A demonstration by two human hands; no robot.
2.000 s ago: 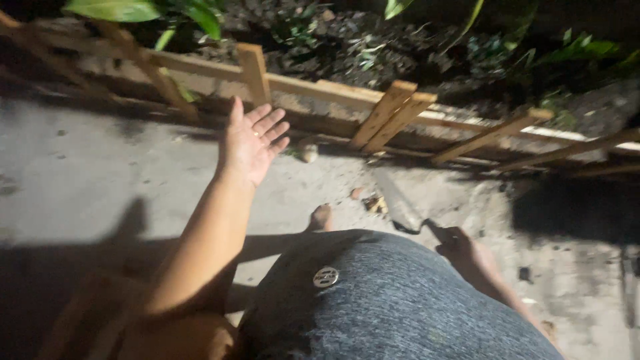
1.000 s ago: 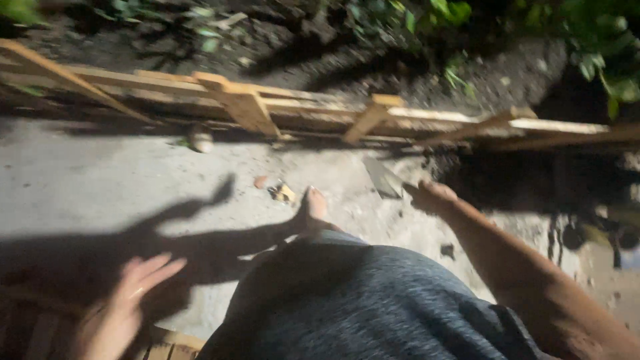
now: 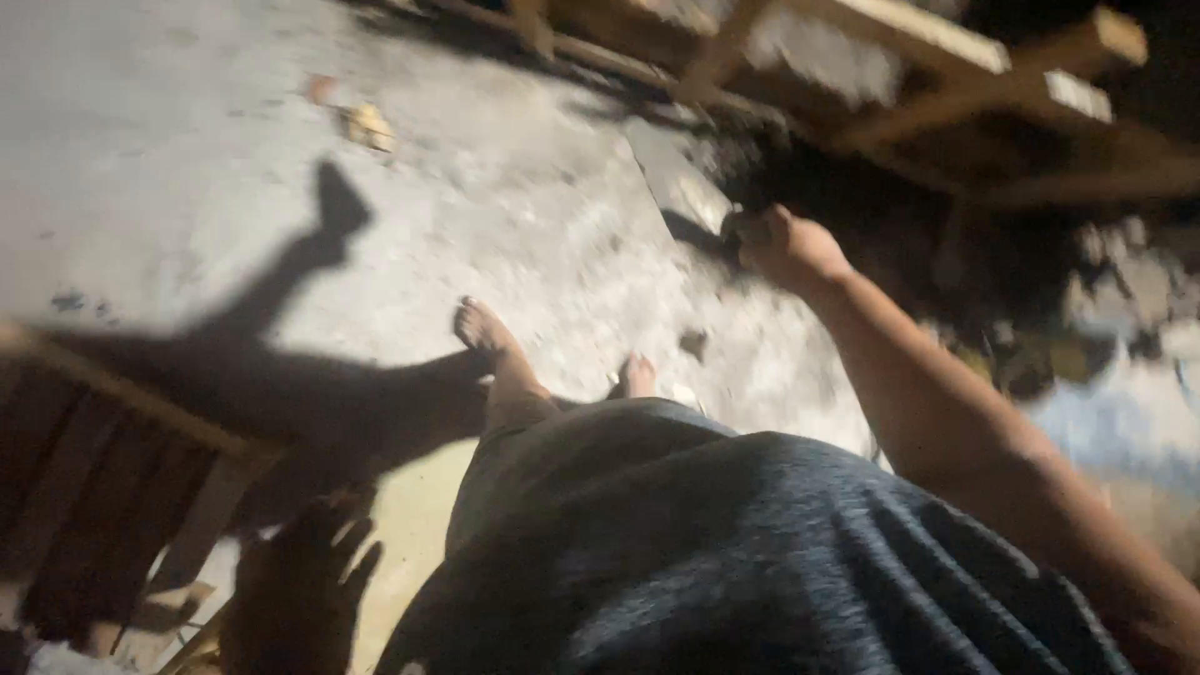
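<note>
My right hand [image 3: 792,246] is closed around the dark handle of a flat, broad-bladed tool, which looks like a hand saw or a trowel. Its pale grey blade [image 3: 677,178] points up and left over the concrete floor. Blur hides the blade's edge, so its exact kind is unclear. In deep shadow at the lower left, my left hand [image 3: 314,572] has its fingers apart and nothing visible in it. A pale yellow surface lies beside that hand.
Wooden slat framing [image 3: 900,103] runs along the top right. A yellowish scrap [image 3: 368,127] and a reddish piece [image 3: 321,89] lie on the concrete floor [image 3: 169,187]. Brown wooden slats [image 3: 103,478] stand at the lower left. My bare feet [image 3: 483,328] are on the floor.
The view has swung and turned strongly. My left hand, raised near the wooden frame two seconds ago, is now low at the left. The tool has stayed in my right hand.
</note>
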